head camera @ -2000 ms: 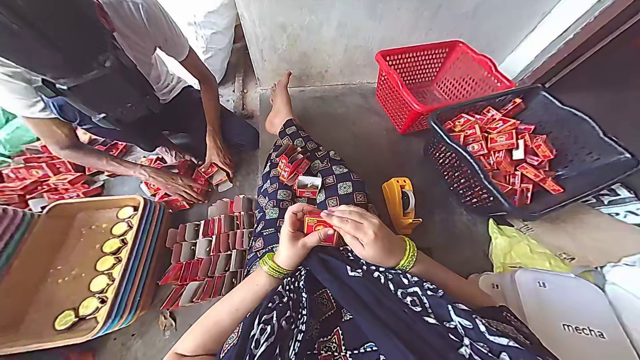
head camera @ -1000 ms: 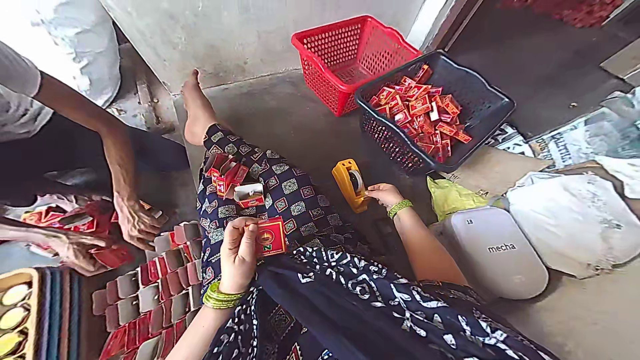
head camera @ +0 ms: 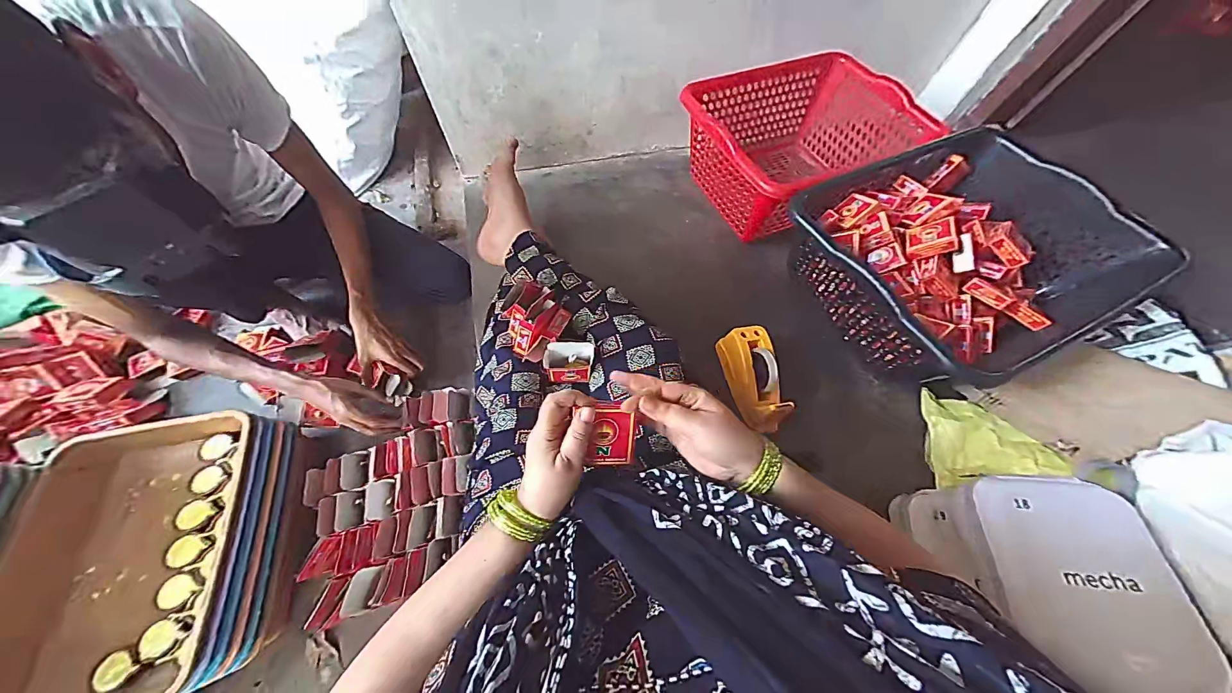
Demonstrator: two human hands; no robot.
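Observation:
Over my lap, my left hand (head camera: 558, 448) pinches a small red printed box (head camera: 612, 435) by its left side. My right hand (head camera: 695, 423) is at the box's upper right corner, fingers extended; a piece of tape between them is too small to tell. Just beyond, an open red-and-white box (head camera: 569, 361) and several red boxes (head camera: 531, 320) rest on the patterned trousers. A yellow tape dispenser (head camera: 746, 377) with a white roll stands on the floor to the right of my leg.
Black basket (head camera: 1088, 332) holding red boxes, red basket (head camera: 741, 178) behind it, right. Stacked trays (head camera: 241, 481) with round gold-coloured pieces, left, beside rows of red and grey boxes (head camera: 385, 500). A co-worker's hands (head camera: 371, 375) handle boxes there. White lidded containers (head camera: 1088, 568) lie lower right.
My right hand has moved from the yellow tape dispenser back to the red box in my left hand. The view has swung left since the middle frame.

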